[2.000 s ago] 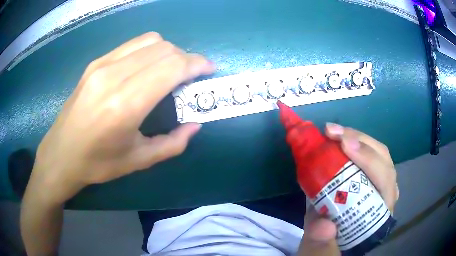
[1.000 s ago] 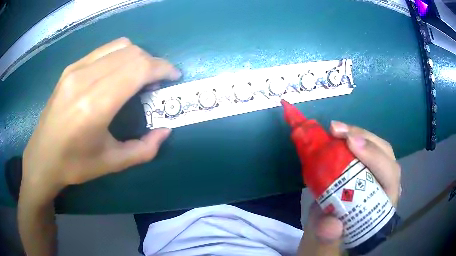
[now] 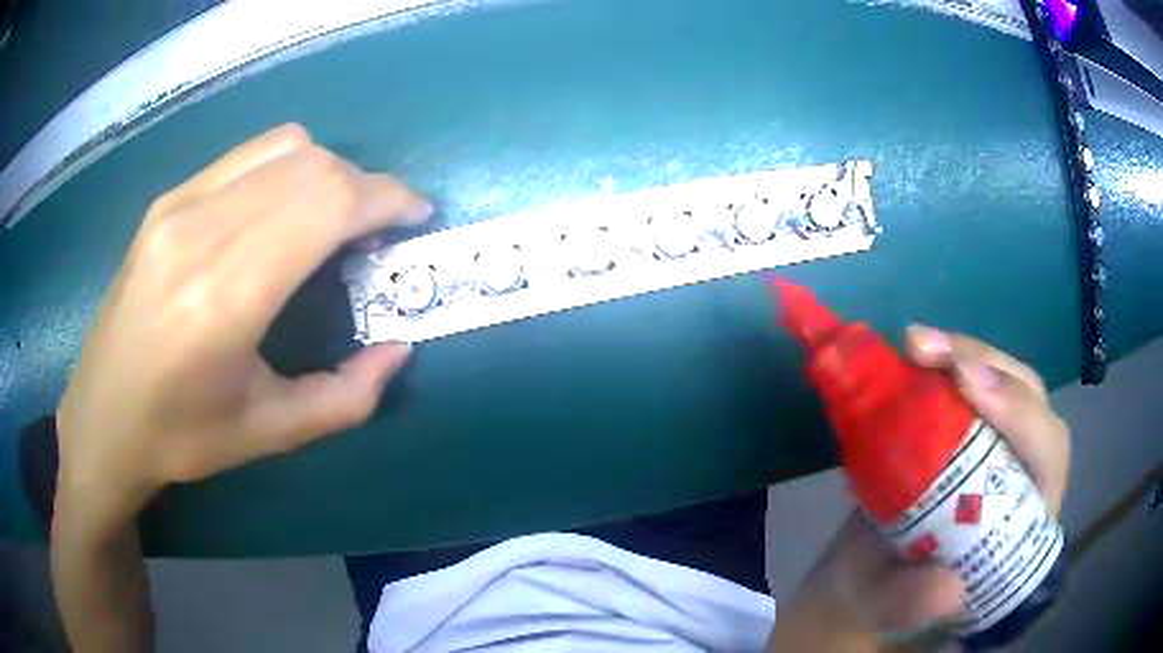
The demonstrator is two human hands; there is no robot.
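Observation:
A white LED board [image 3: 548, 291] with a row of several ring shapes lies on the green surface, its right end slightly higher in view. My left hand [image 3: 242, 306] has its thumb and index finger at the two long edges of the board's left end. My right hand [image 3: 1008, 396] is closed around the glue bottle [image 3: 906, 434], which has a red nozzle and shoulder, a white label with red diamond marks and a dark base. The nozzle tip points up-left and is just below the board's right part, apart from it.
The green belt surface [image 3: 574, 434] has a white stripe [image 3: 191, 77] along its far side. A dark strip with small bright dots [image 3: 1088, 204] crosses at the right, near a purple glow [image 3: 1061, 18]. A dark oval object [image 3: 38, 466] is at the left edge.
The board and my left hand have moved left. The bottle in my right hand has moved right and down, so its tip has drawn away from the board's lower edge.

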